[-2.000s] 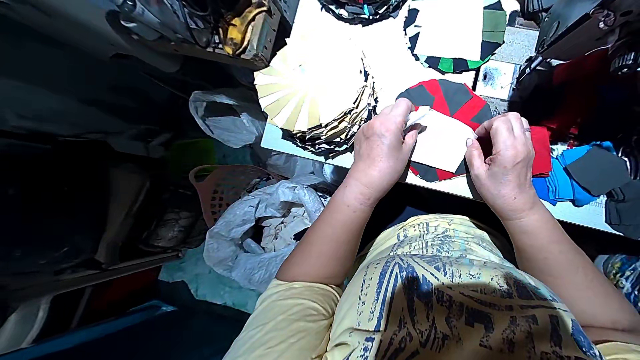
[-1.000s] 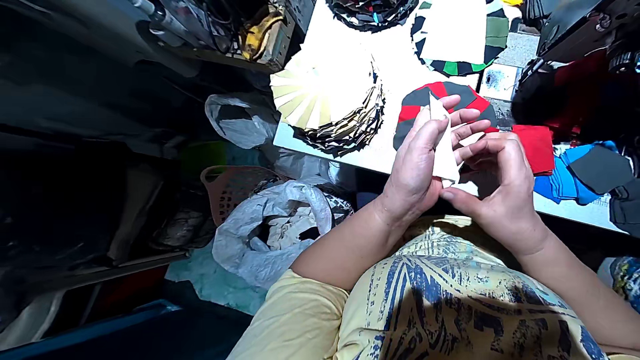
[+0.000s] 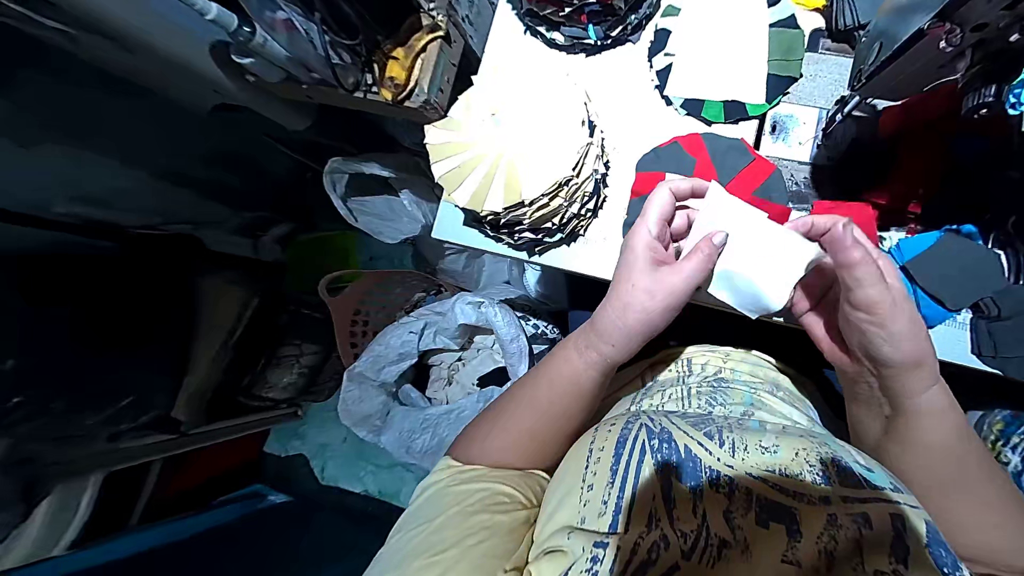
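A pale fabric piece (image 3: 752, 252) is held up between both hands over the table's front edge. My left hand (image 3: 660, 264) pinches its left side, thumb on top. Its right side is gripped by my right hand (image 3: 860, 296). Just behind lies a round of red and dark grey fabric pieces (image 3: 704, 164), partly covered by the left hand. To the left stands a round stack of cream and black fabric pieces (image 3: 520, 176). A red fabric stack (image 3: 848, 218) shows behind the right hand.
Blue and dark grey fabric pieces (image 3: 952, 268) lie at the table's right. Farther back are a green, black and white round (image 3: 724, 108) and a dark round stack (image 3: 588, 32). Below on the left are a plastic sack of scraps (image 3: 432, 376) and a pink basket (image 3: 376, 308).
The pale piece was low over the red and grey round, then held upright and narrow in the left hand. Now it is spread flat between both hands.
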